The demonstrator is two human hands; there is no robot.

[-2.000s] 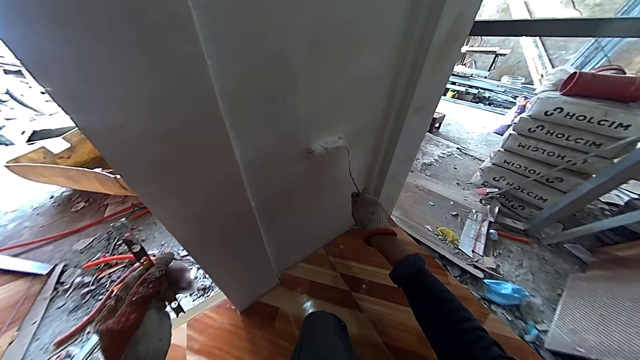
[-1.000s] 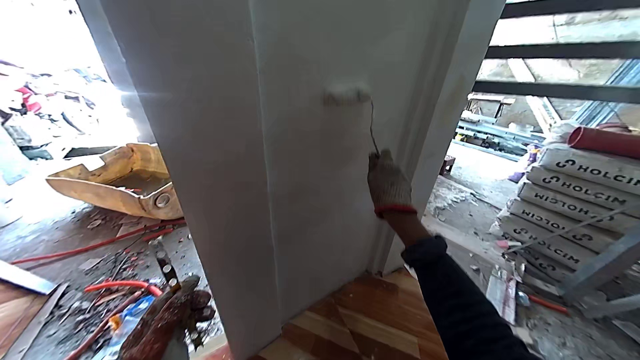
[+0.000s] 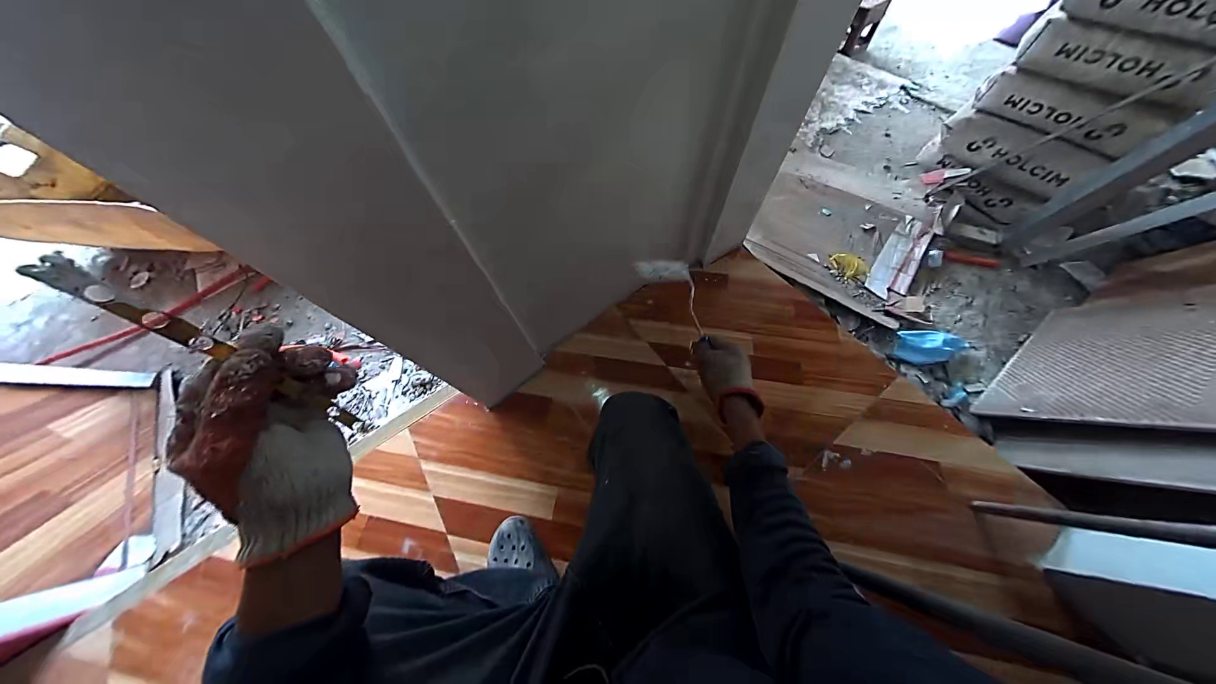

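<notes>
My right hand (image 3: 724, 372), in a knit work glove, grips the handle of a small paint roller (image 3: 662, 271). The roller's white sleeve lies at the foot of the grey-white panel (image 3: 570, 142), by the wood-patterned floor. My left hand (image 3: 271, 442), in a knit glove with a soiled red palm, is shut on a long, thin, yellowish tool (image 3: 157, 318) with a stained far end. I cannot tell exactly what that tool is. It points up and left, clear of the panel's left edge.
Stacked cement bags (image 3: 1054, 114) and metal bars (image 3: 1121, 176) stand at the right. Rubble, a blue plastic scrap (image 3: 929, 347) and a ridged sheet (image 3: 1121, 342) lie beyond the floor's edge. At the left are a red hose (image 3: 142, 328) and a yellowish container (image 3: 85, 223).
My right hand has brought the roller down the panel from mid-height to its foot. My left hand has risen with its tool. The view has tilted down.
</notes>
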